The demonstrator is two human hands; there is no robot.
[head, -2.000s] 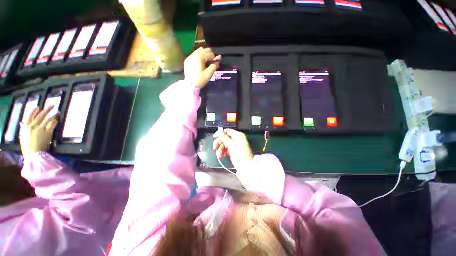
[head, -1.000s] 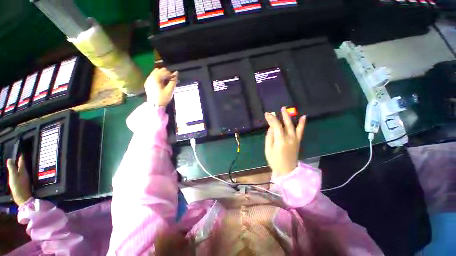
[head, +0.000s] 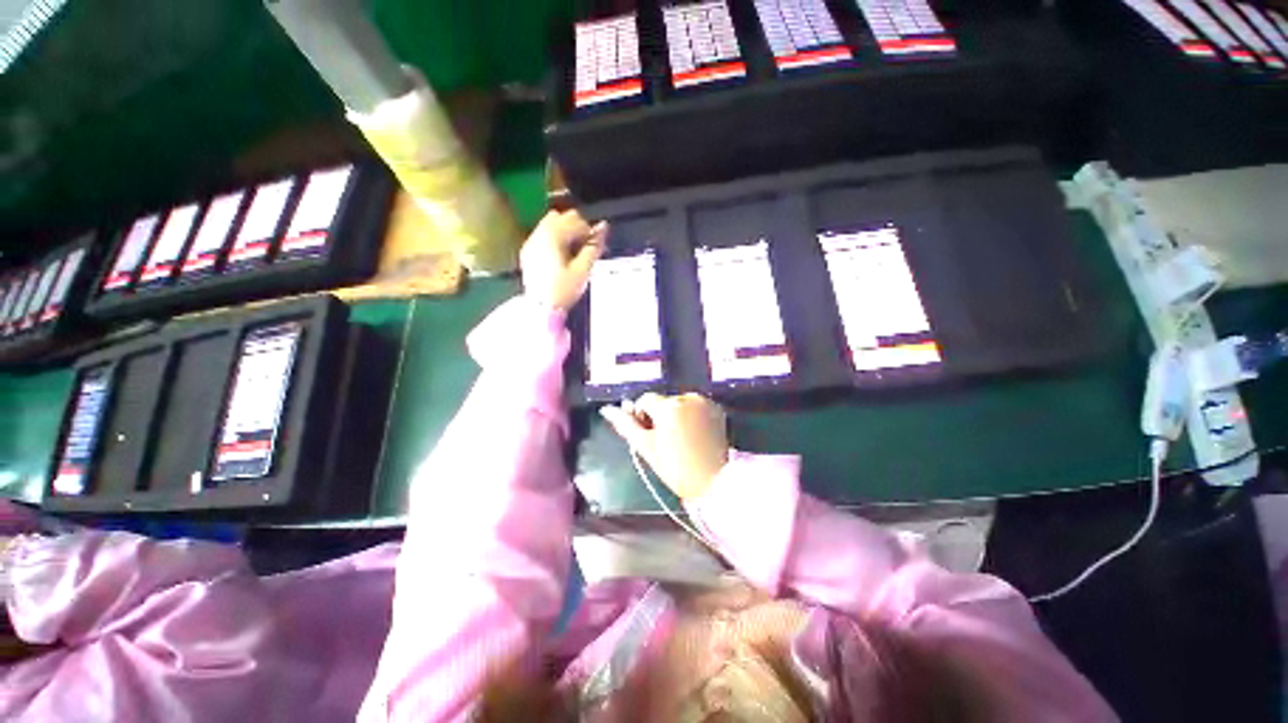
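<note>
Three smartphones lie side by side in the black foam tray (head: 1010,269): left (head: 623,318), middle (head: 744,311) and right (head: 879,300). All three screens are white with lines, with a small coloured band near the bottom. My left hand (head: 559,259) is at the tray's upper left corner, fingers curled; whether it grips anything is hidden. My right hand (head: 681,435) is just below the left phone's lower edge, its fingers closed on the white cable (head: 661,497). Whether the plug is in the phone is too small to tell.
A raised rack of phones (head: 791,120) stands behind the tray. A wrapped post (head: 438,170) is at the left. A neighbour's tray (head: 177,403) holds two phones, with a pink sleeve below. A power strip (head: 1165,304) with a white charger (head: 1165,396) is at the right.
The phone screens have changed from black to white lists; the left one was white a second ago. My right hand has moved from the right phone back to the cable below the left phone.
</note>
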